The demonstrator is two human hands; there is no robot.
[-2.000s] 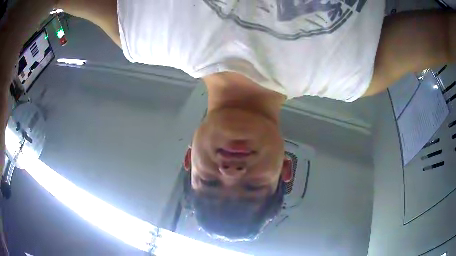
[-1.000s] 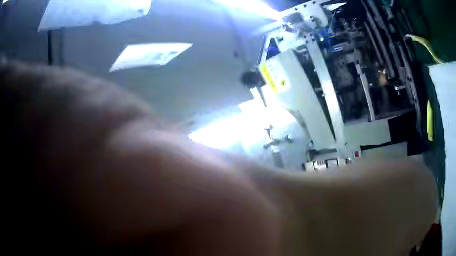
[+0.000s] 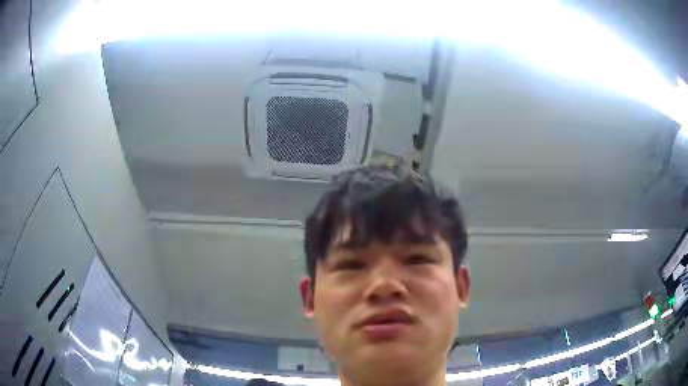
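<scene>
No work object shows in this view. The camera points up at a person [image 3: 388, 286], whose head and neck fill the lower middle of the picture. Neither my left hand nor my right hand is visible. The bench and any parts on it are out of the picture.
A square ceiling air unit [image 3: 308, 130] is above the person's head. A bright light strip [image 3: 339, 26] runs across the top. A slotted pale cabinet or panel [image 3: 56, 249] stands at the left. A screen edge [image 3: 675, 264] and small red and green lights show at the right.
One second ago a blurred hand covered the lens beside the machine. Now the hand and machine are gone. The person, upside down two seconds ago, appears upright and lower in the picture.
</scene>
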